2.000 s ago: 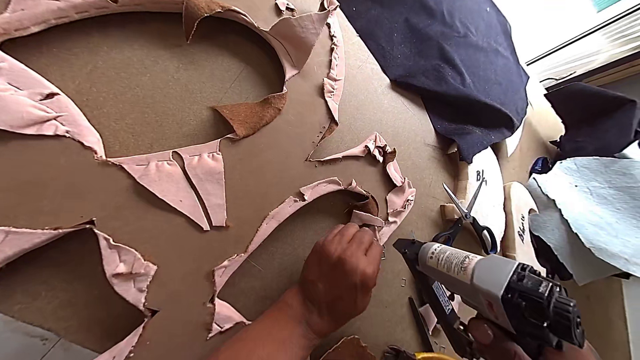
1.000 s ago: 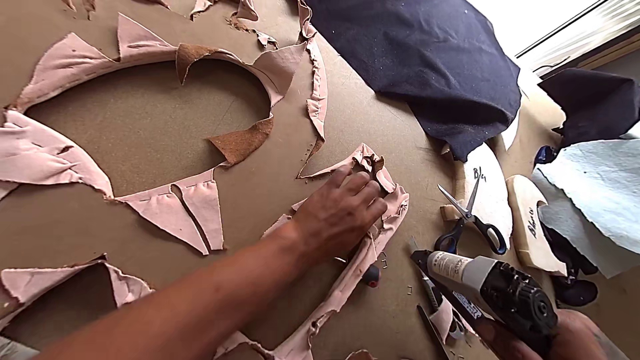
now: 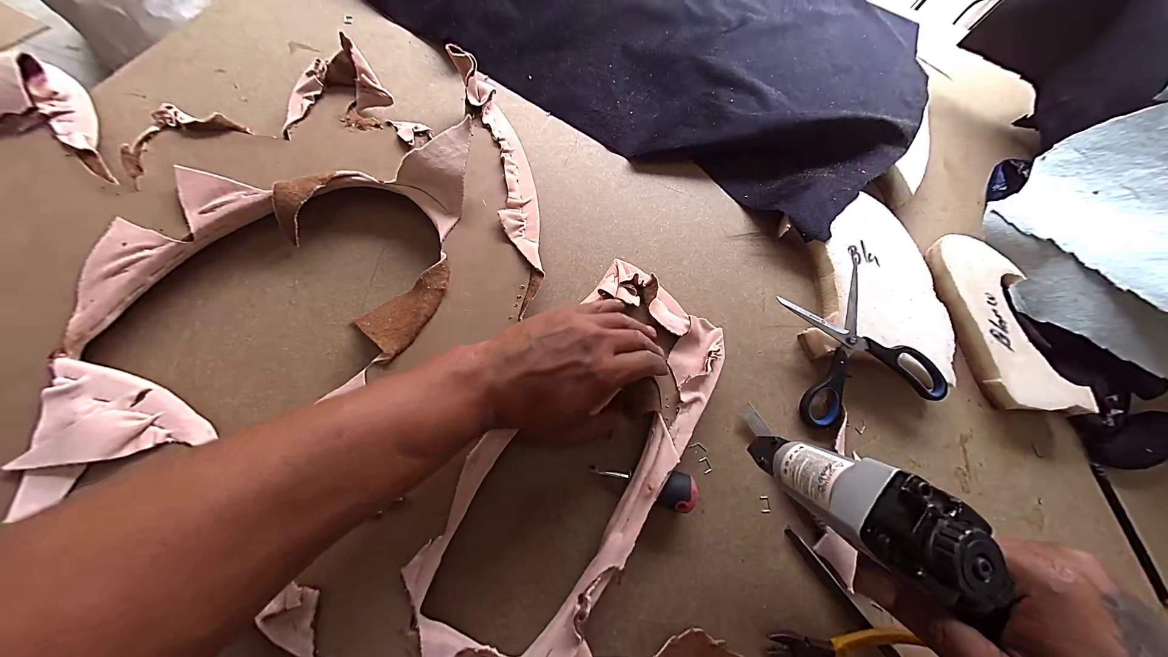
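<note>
My left hand (image 3: 575, 365) rests with bent fingers on the upper end of a long loop of pink fabric scrap (image 3: 630, 511), its fingertips at the crumpled top; whether it grips the fabric is unclear. At the lower right my right hand (image 3: 1031, 593) holds a grey and black power tool (image 3: 876, 511) with a flat blade at its tip, pointing up-left. Under the loop's right strip lies a small hand tool with a dark and red handle (image 3: 677, 493), its metal tip showing inside the loop. Loose staples (image 3: 701, 456) lie beside it.
Open scissors (image 3: 849, 342) overlap a white foam piece (image 3: 885, 283) bearing writing; another foam piece (image 3: 995, 328) lies to its right. Dark blue cloth (image 3: 693, 82) covers the back. A larger pink fabric ring (image 3: 137, 292) lies left. Yellow-handled pliers (image 3: 876, 639) lie at the bottom.
My left hand has moved up along the pink loop to its top end. The small hand tool's handle now shows beside the loop. My right hand keeps hold of the power tool.
</note>
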